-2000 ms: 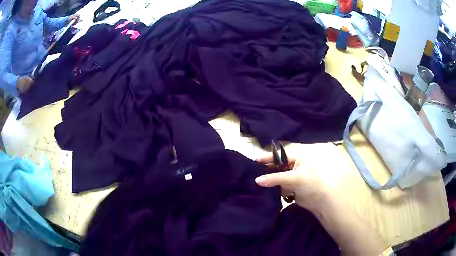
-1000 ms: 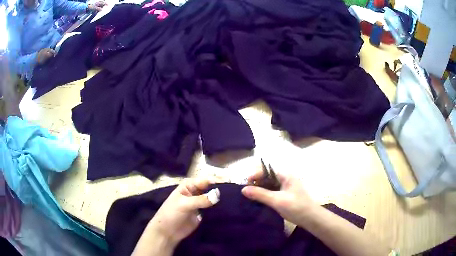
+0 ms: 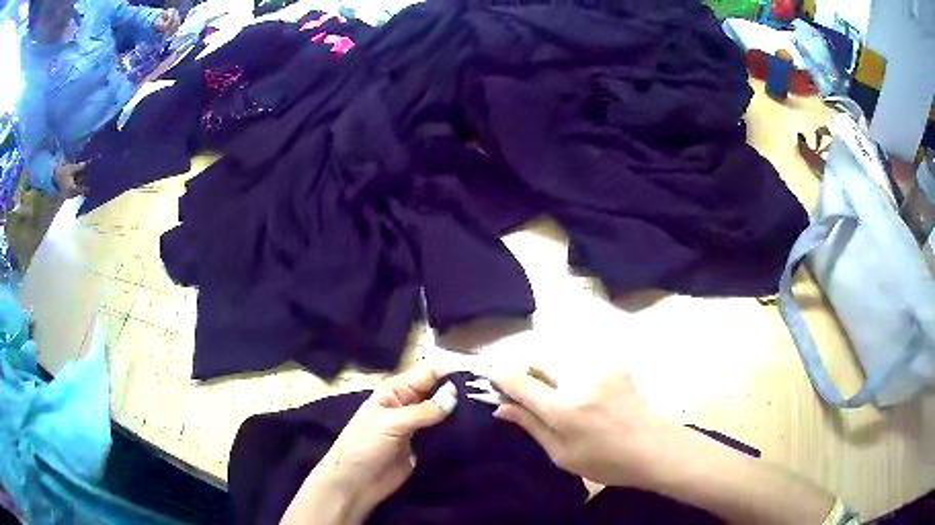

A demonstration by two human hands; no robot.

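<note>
A dark purple garment (image 3: 482, 461) lies at the table's near edge, its lower part cut off by the picture's rim. My left hand (image 3: 379, 436) pinches its upper edge between thumb and fingers; white wrap shows on the thumb. My right hand (image 3: 584, 426) holds thread snips (image 3: 482, 390), whose pale blades point left at the garment's edge, close to my left fingertips. The snips' grip is hidden in my right hand. A large heap of dark purple garments (image 3: 615, 133) lies beyond my hands.
A pale grey-white bag (image 3: 871, 277) with a strap lies on the wood table (image 3: 133, 338) at the right. Turquoise cloth (image 3: 62, 431) hangs at the left edge. A person in light blue (image 3: 77, 92) is at the far left, beside purple pieces with pink patches (image 3: 333, 41).
My left hand has come in and taken hold of the garment's edge. My right hand has turned the snips from pointing up to pointing left at the cloth. The garment's label no longer shows.
</note>
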